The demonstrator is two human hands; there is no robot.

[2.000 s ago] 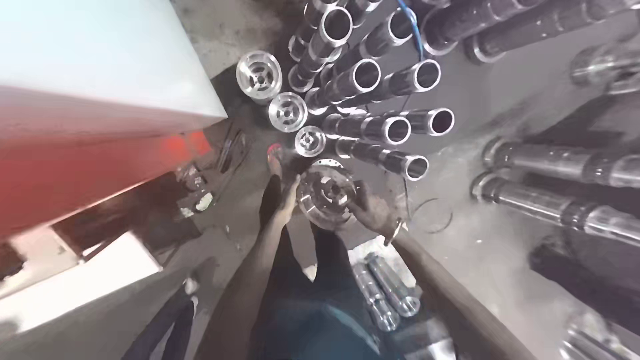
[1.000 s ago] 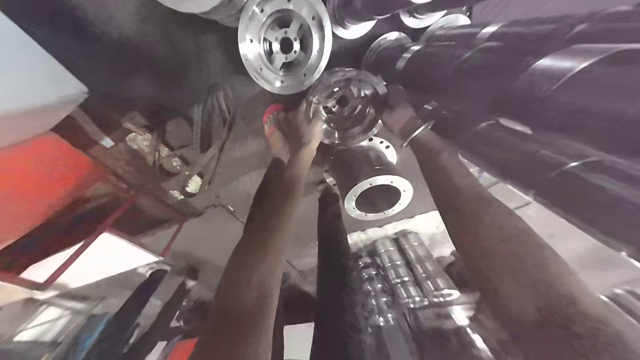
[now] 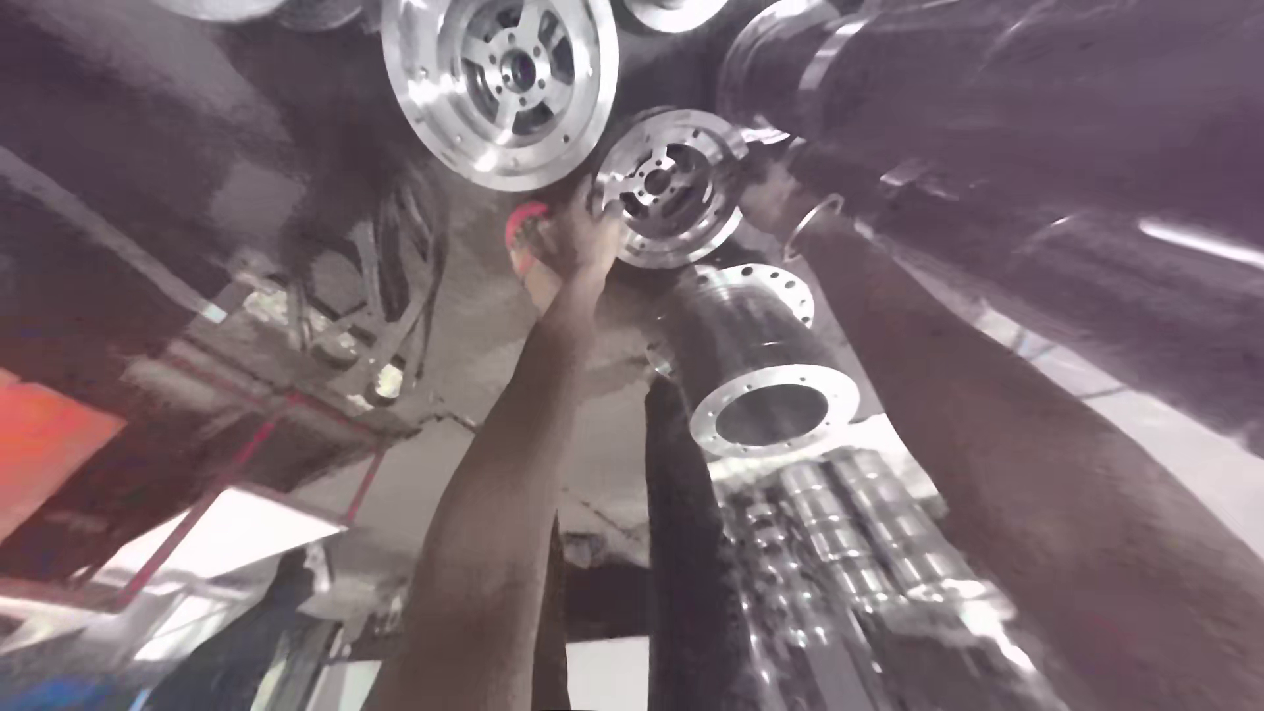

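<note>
My left hand (image 3: 583,237) grips the left rim of a round, spoked metal flange (image 3: 671,188) with bolt holes. On the flange's right side is my right hand (image 3: 775,193), blurred, with a bangle on the wrist; its fingers are partly hidden. A larger spoked metal disc (image 3: 504,89) stands at the upper left of the held flange. Just below the flange is a hollow flanged metal cylinder (image 3: 741,336), its open ring end toward me. Something red and round (image 3: 526,232) shows beside my left hand.
Large dark metal cylinders (image 3: 987,128) fill the upper right. Several shiny ribbed metal shafts (image 3: 839,533) lie at the lower right. Cables (image 3: 395,267) and small debris are on the floor at left, near a red frame (image 3: 217,484) and an orange panel (image 3: 44,444).
The view has shifted a lot and stands closer to the parts. Both hands stay at the round flange. The flanged cylinder below it, hidden two seconds ago, shows in the later frames.
</note>
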